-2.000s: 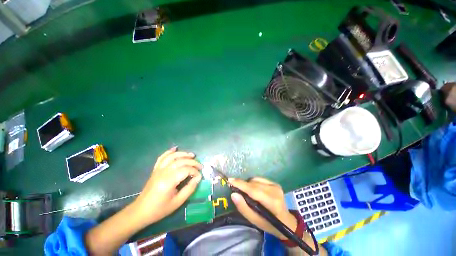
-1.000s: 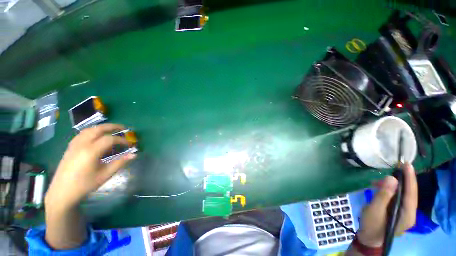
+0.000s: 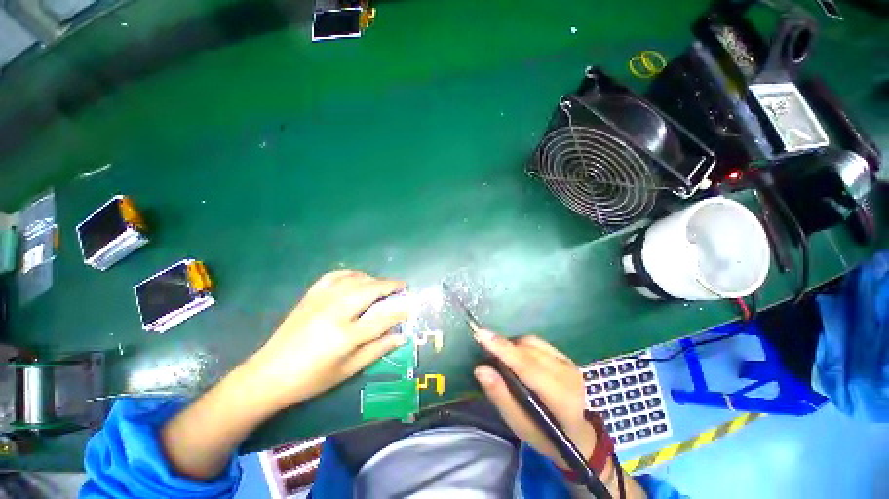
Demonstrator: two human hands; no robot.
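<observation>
Green circuit boards (image 3: 388, 401) lie near the front edge of the bench, with orange-gold flex tails (image 3: 433, 384) sticking out to the right. My left hand (image 3: 327, 331) rests over their upper part, fingertips at a bright glare spot; whether it holds a display there is hidden by fingers and glare. My right hand (image 3: 534, 385) holds the black soldering iron (image 3: 526, 398), its thin tip pointing up-left, just right of the glare and apart from the boards. Two stacks of display modules (image 3: 109, 232) with orange-gold flex cables stand at the left.
A solder wire reel (image 3: 37, 395) is at the left edge. A black fume fan (image 3: 597, 173), a white cup-shaped container (image 3: 707, 249) and a soldering station (image 3: 741, 83) stand at the right. Display panels (image 3: 337, 23) lie far off. Another person's blue sleeve (image 3: 856, 341) is at the right edge.
My left hand has moved right from the display stack to the boards. My right hand has brought the iron left from the white container to beside the boards. The camera view has shifted.
</observation>
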